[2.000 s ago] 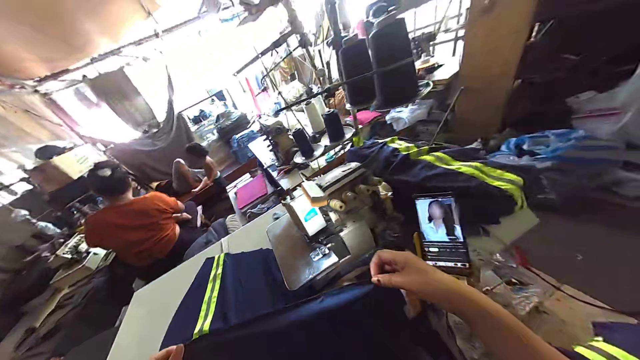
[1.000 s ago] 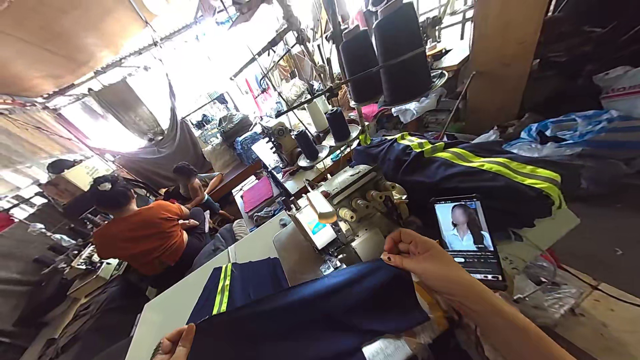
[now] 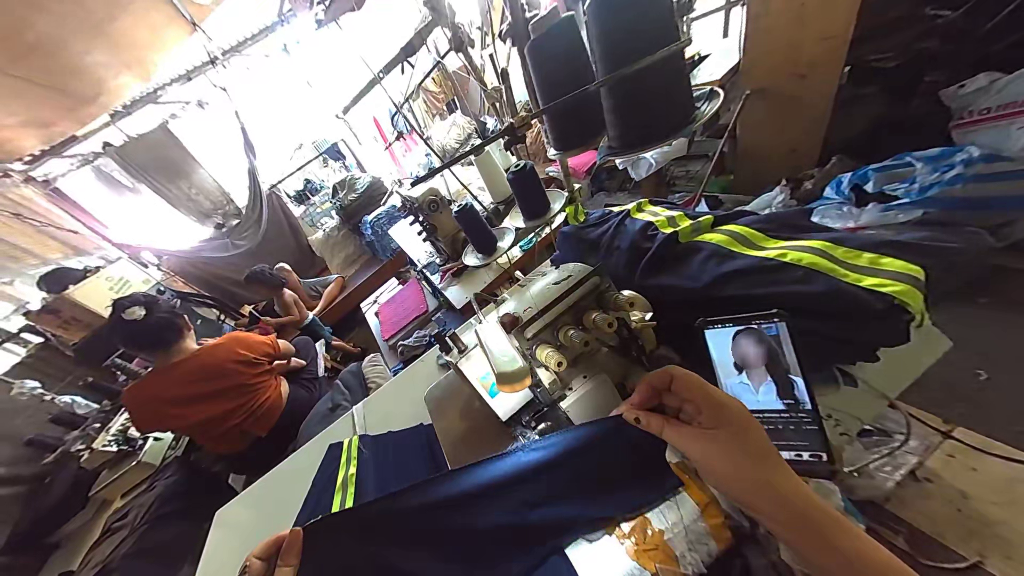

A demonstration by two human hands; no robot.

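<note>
A dark navy fabric piece is stretched between my two hands in front of an overlock sewing machine. My right hand pinches its upper right corner near the machine's front. At the bottom left, my left hand grips the other end, partly cut off by the frame. Another navy piece with a yellow-green and grey reflective stripe lies on the white table behind the held fabric. A smartphone showing a picture of a person stands right of my right hand.
Navy garments with reflective stripes are heaped behind the phone. Large dark thread cones and smaller navy spools stand above the machine. A person in an orange top sits at the left, with another person beyond. Plastic bags lie far right.
The left hand has come into fuller view since two seconds ago, and the fabric's edge has been raised and drawn taut between both hands.
</note>
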